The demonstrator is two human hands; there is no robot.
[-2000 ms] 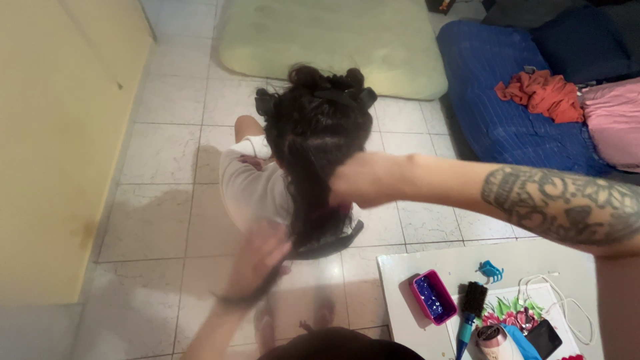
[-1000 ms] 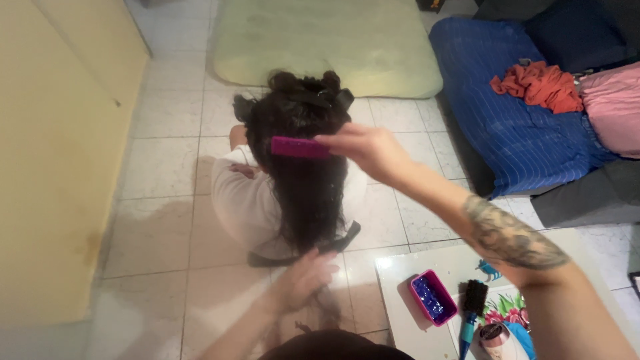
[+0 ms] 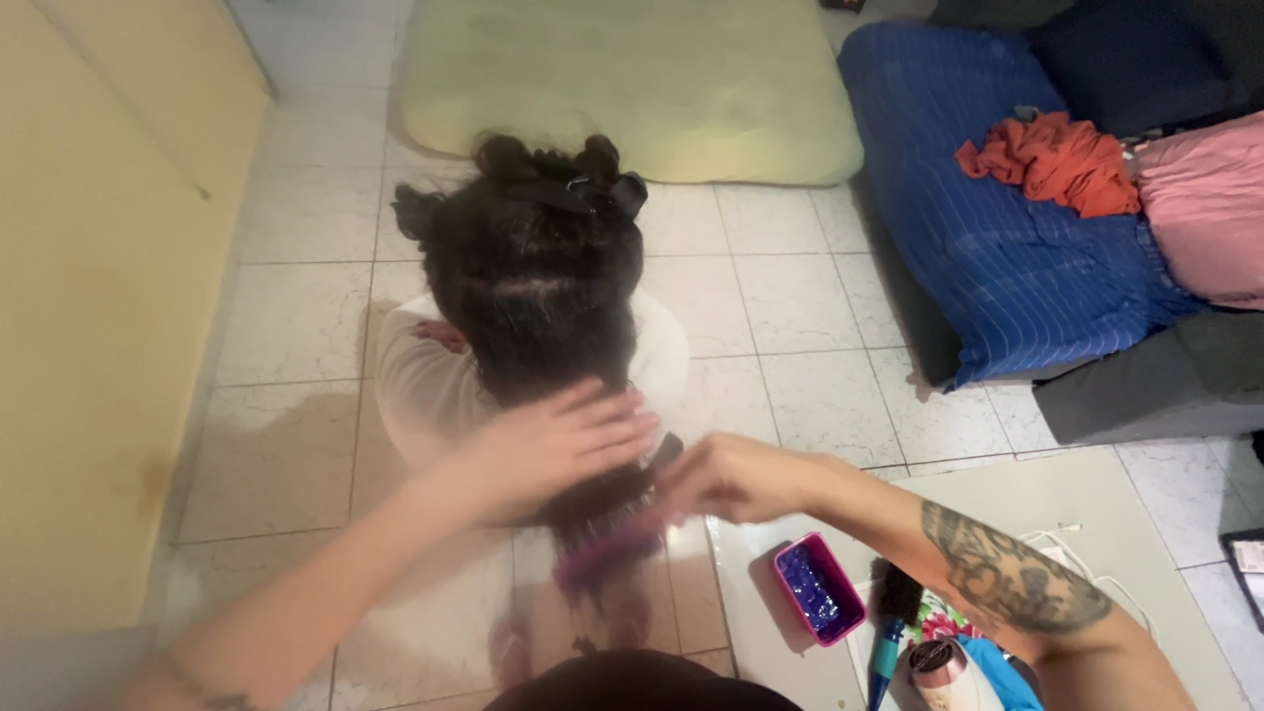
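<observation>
A person in a white top (image 3: 425, 385) sits with their back to me, their dark hair (image 3: 538, 326) parted across the back, with upper sections clipped up. My left hand (image 3: 568, 439) lies flat across the long hair below the nape, fingers stretched to the right and slightly apart. Just right of it and lower, my right hand (image 3: 726, 479) grips a magenta comb (image 3: 612, 548), blurred, which lies across the lower lengths of hair. A black hair clip (image 3: 622, 195) sits at the upper right of the head.
At the lower right a white table (image 3: 1037, 484) bears a pink tub of blue gel (image 3: 822, 590), a round hairbrush (image 3: 897, 602) and a hair dryer (image 3: 943, 671). A green mattress (image 3: 632, 89) lies beyond the person; a sofa with a blue cover (image 3: 997, 247) stands right. A yellow wall (image 3: 109, 296) rises left.
The comb in my right hand has moved from the back of the head down to the lower hair. My left hand has moved up, onto the hair below the nape.
</observation>
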